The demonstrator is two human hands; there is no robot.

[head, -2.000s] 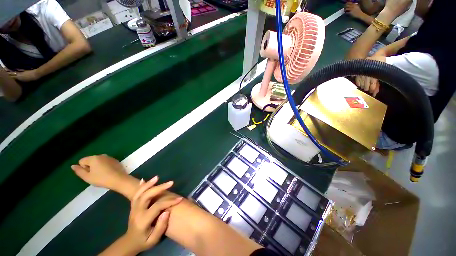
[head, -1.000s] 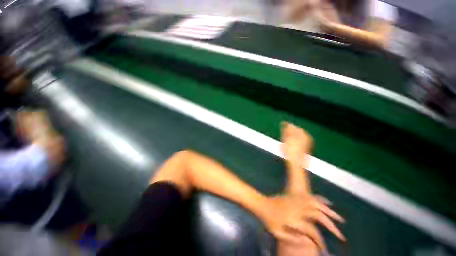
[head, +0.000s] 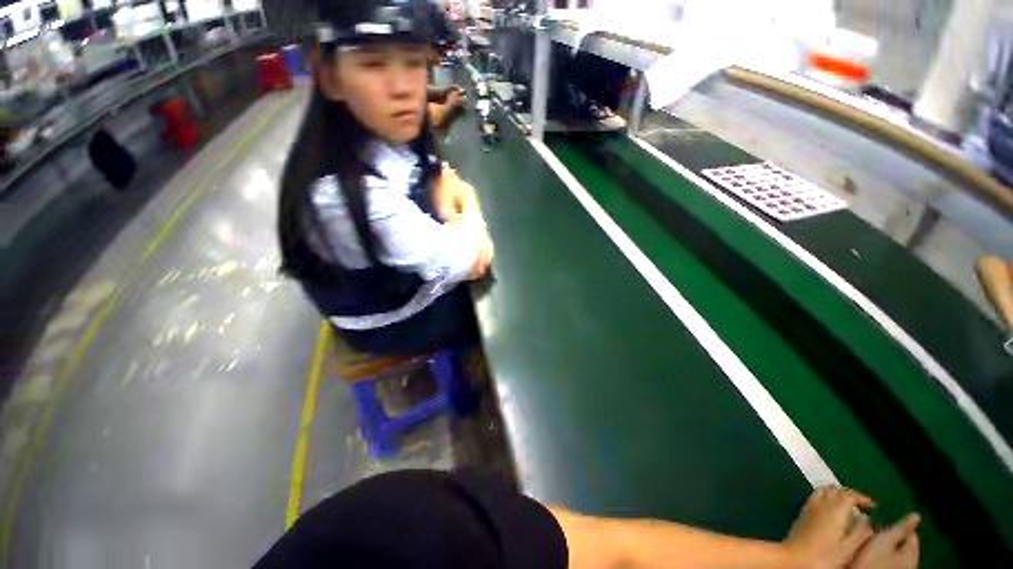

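My left hand (head: 828, 531) is near the bottom right of the head view, bare, at the white edge strip (head: 711, 339) of the green conveyor belt (head: 766, 300). Its fingers are slightly spread, with nothing seen in them. My right hand (head: 892, 545) is close beside it, over the belt side. The bottom edge of the picture cuts it off, so its grip cannot be told. My left forearm reaches in from a black sleeve at the bottom.
A person (head: 383, 211) in a dark cap sits on a blue stool (head: 413, 406) by the bench edge, arms folded. A white tray with dark red pieces (head: 774, 190) lies beyond the belt. Another person's forearm (head: 996, 287) shows at right. The grey floor has yellow lines.
The view has swung left, away from the parts tray, fan and hose, to the seated person. My left hand lay on my right forearm; both hands now show close together at bottom right.
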